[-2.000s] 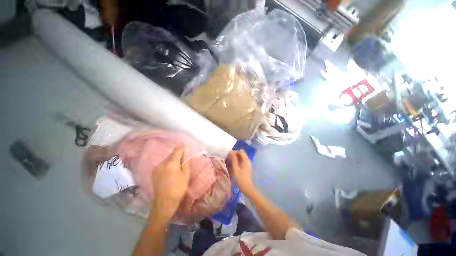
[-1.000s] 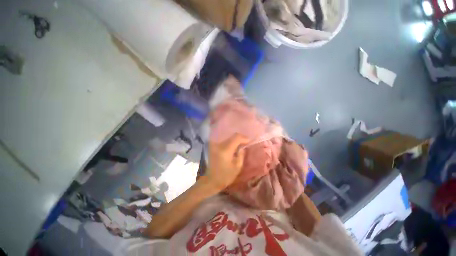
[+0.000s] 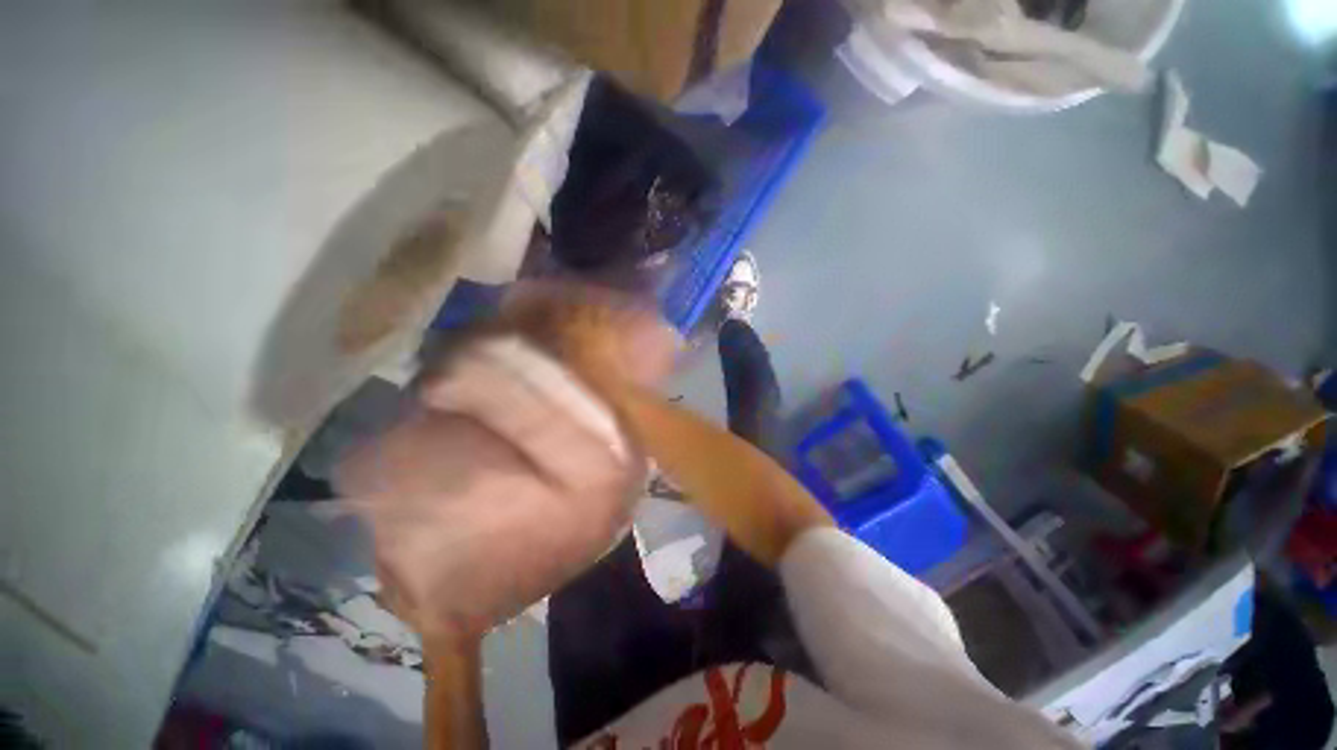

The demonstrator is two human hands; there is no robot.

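A blurred pink bundle (image 3: 499, 506) is in the air close before me, beside the table edge. A pale strip or fold lies across its upper part. My left hand (image 3: 443, 608) meets the bundle from below; its fingers cannot be made out against the pink. My right hand (image 3: 579, 330) is at the bundle's upper edge, blurred, with the fingers around the far side. The bundle hangs between both hands and rests on nothing that shows.
A white roll (image 3: 323, 293) lies on the pale table (image 3: 118, 425) at left. Beyond are a blue crate (image 3: 755, 191) with dark goods and a white scrap bucket (image 3: 1078, 100). A blue stool (image 3: 880, 484), a cardboard box (image 3: 1202, 432) and offcuts are on the floor.
The pink bundle has left the table, passed over my lap, and moved up and left. My right hand has come across to its top. The view has tipped down toward the floor.
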